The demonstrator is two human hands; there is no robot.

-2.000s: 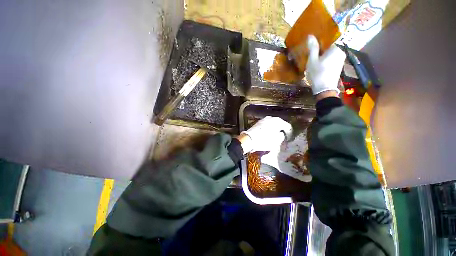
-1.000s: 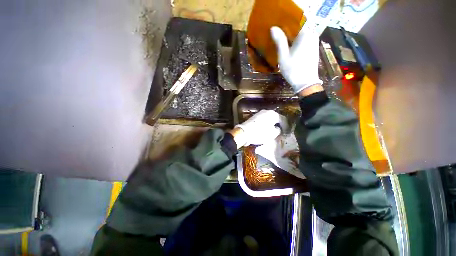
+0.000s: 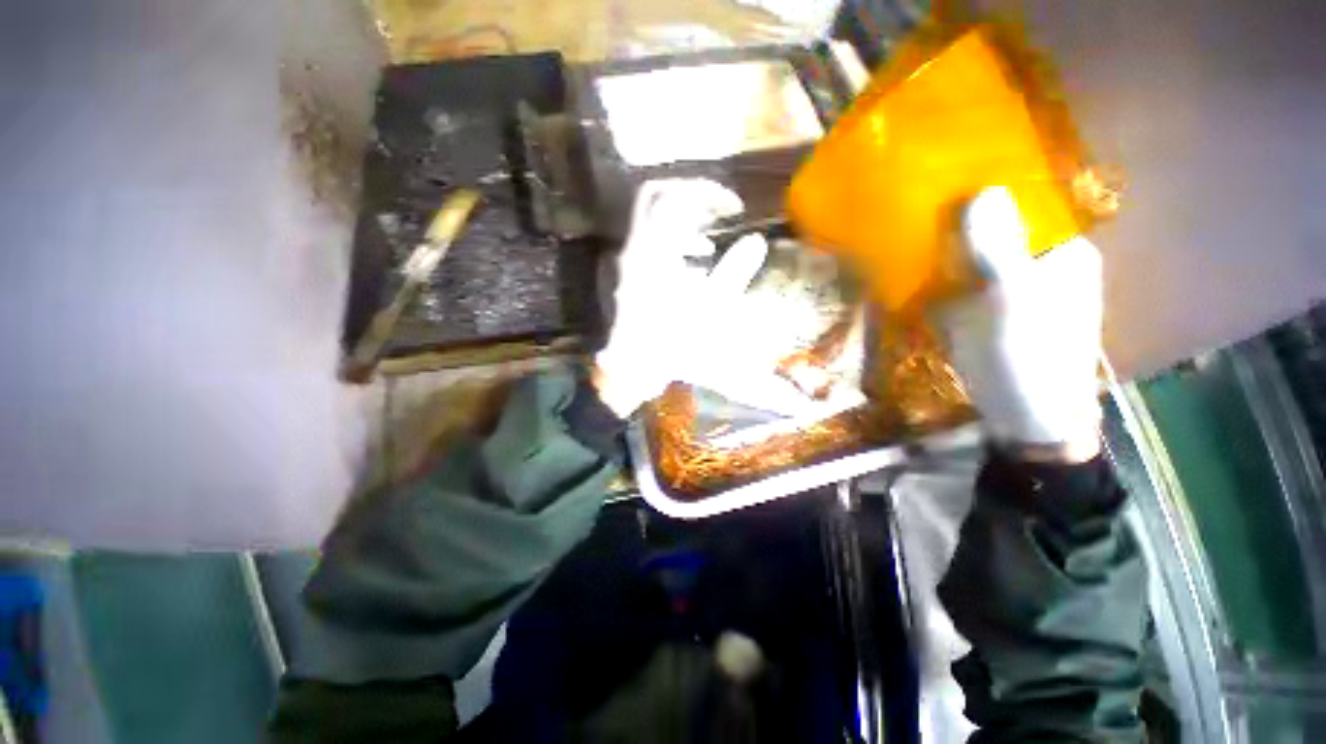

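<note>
My right hand, white-gloved, grips a stiff orange sheet and holds it up at the right, over the tray's right side. Thin copper-coloured strands show near the sheet's right corner, blurred. My left hand, also gloved, is over the left part of the steel tray, its thumb and fingers apart with nothing visible between them. A whitish cloth or paper lies beside and under it, partly hidden. Copper-coloured wires lie along the tray's near side.
The solder pot with its bright surface is behind the tray. A black dross tray at the left holds grey crumbs and a tan stick. Pale panels stand on both sides. A green belt shows at the right.
The orange sheet and my right hand have moved from over the pot to the right and nearer, uncovering the pot. My left hand has opened and shifted away from me. The view has shifted.
</note>
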